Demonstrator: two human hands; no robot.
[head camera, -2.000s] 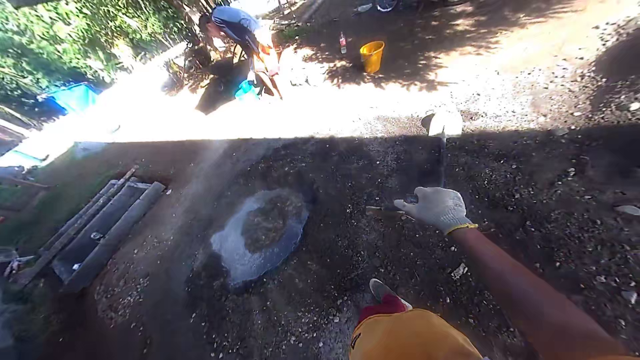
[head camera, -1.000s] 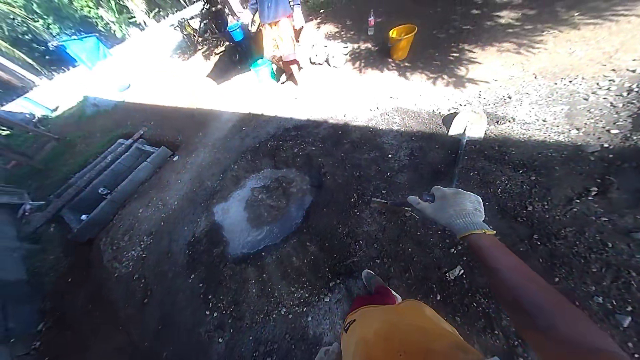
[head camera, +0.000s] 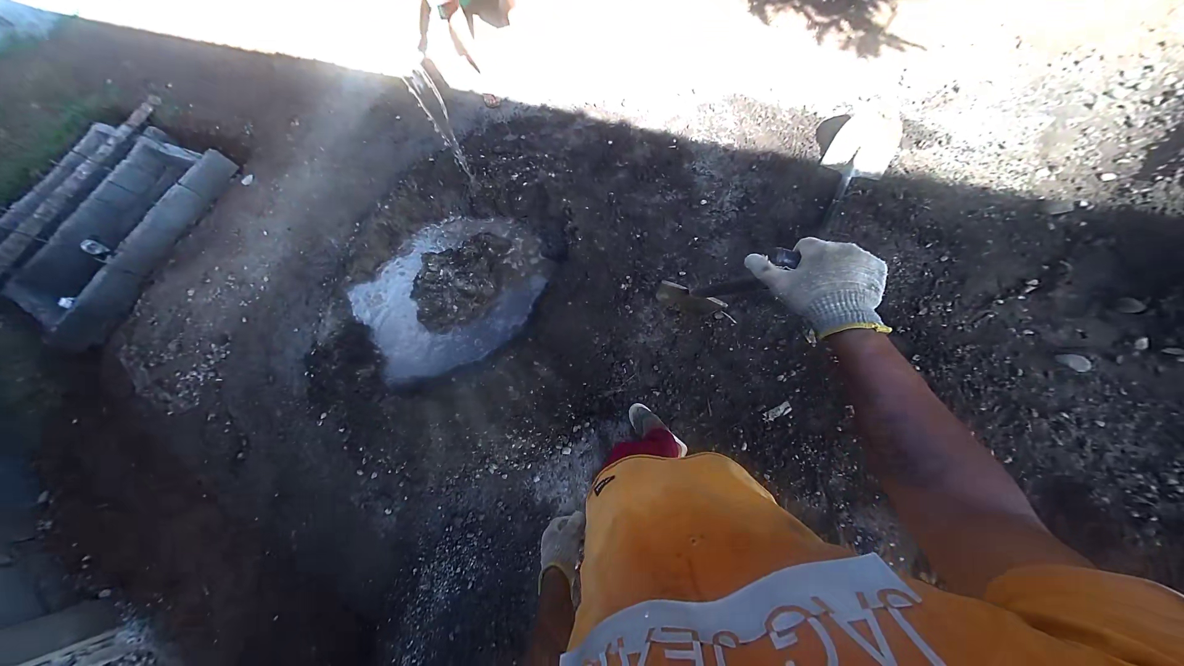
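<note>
My right hand (head camera: 828, 282), in a pale knitted work glove with a yellow cuff edge, is closed on the black handle of a shovel (head camera: 862, 143), whose pale blade rests on the ground above the hand. My left hand (head camera: 562, 546), gloved alike, hangs beside my orange clothing at the bottom; its fingers are partly hidden. Left of centre lies a mound of dark sandy mix (head camera: 546, 157) with a ring of grey-white powder (head camera: 398, 324) around a wet brown middle (head camera: 462, 282). A stream of water (head camera: 439, 120) falls on the mound's upper edge.
A person's hand (head camera: 462, 14) shows at the top edge, above the water. Grey concrete blocks (head camera: 139, 250) and a pole (head camera: 79, 176) lie at the left. My shoe (head camera: 647, 421) stands on dark, gravelly ground below the mound. Sunlit ground spans the top.
The view has tilted down and come closer to the mound. Water now falls on the mound; the other person, earlier standing by the buckets, is mostly out of view. My right hand stays on the shovel.
</note>
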